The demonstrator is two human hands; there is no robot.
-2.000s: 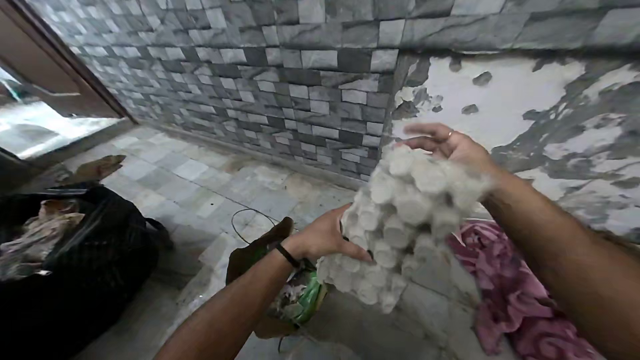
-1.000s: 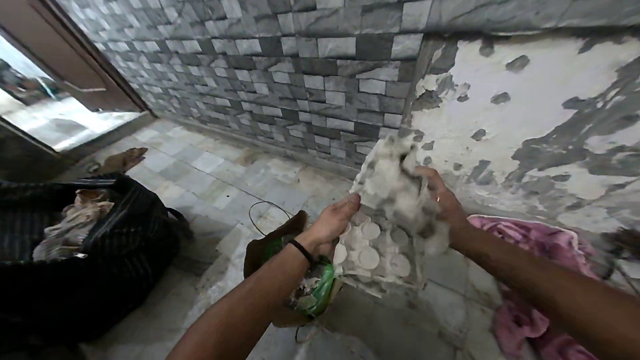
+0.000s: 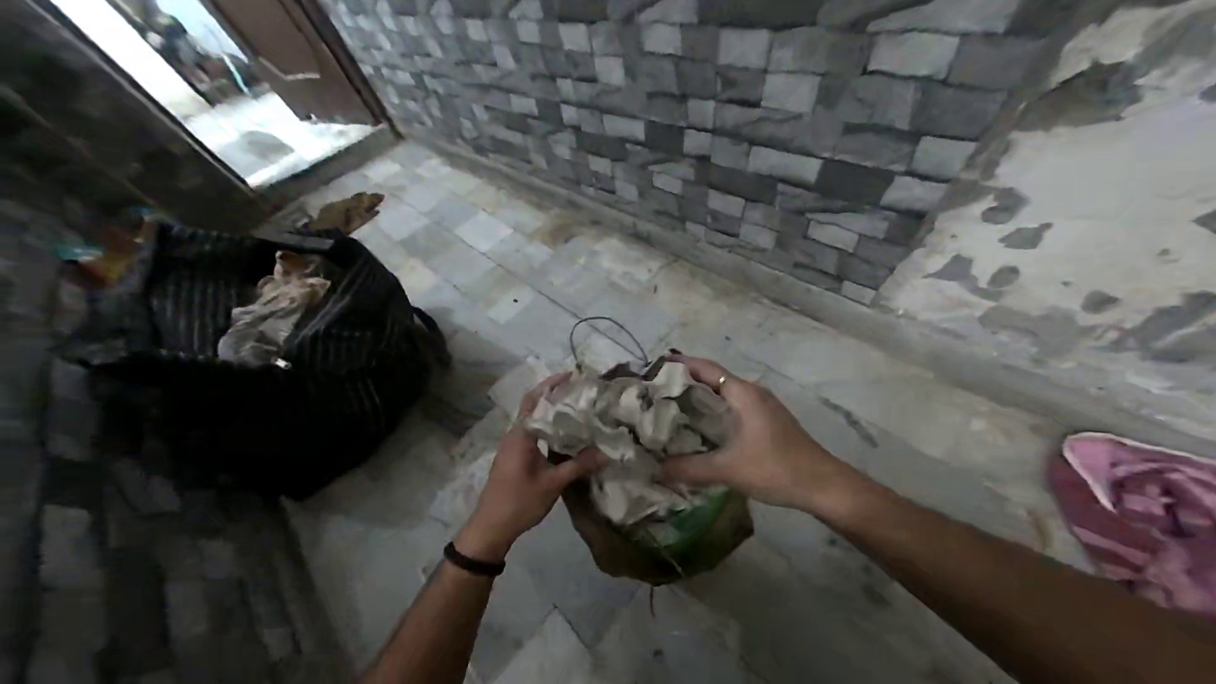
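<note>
Crumpled grey egg-tray cardboard [image 3: 632, 427] is held between my two hands, over a brown bag [image 3: 617, 556] that stands on the tiled floor. My left hand [image 3: 527, 465], with a dark band at its wrist, grips the cardboard from the left. From the right my right hand [image 3: 755, 432], with a ring on one finger, grips the same piece. Green plastic [image 3: 698, 518] shows at the bag's mouth below the cardboard. A thin wire loop [image 3: 608, 323] rises behind the bag. The rest of the bag's contents are hidden.
To the left stands a large black bag [image 3: 313, 418] holding a crumpled pale plastic bag [image 3: 275, 309]. Pink cloth [image 3: 1140, 503] lies at the right by the peeling wall. A brown scrap [image 3: 347, 211] lies near the doorway, and a stone-patterned wall [image 3: 712, 123] runs behind.
The egg tray, flat two seconds ago and folding one second ago, is now crushed into a crumpled mass. Both hands have brought it over the brown bag. The view has shifted left.
</note>
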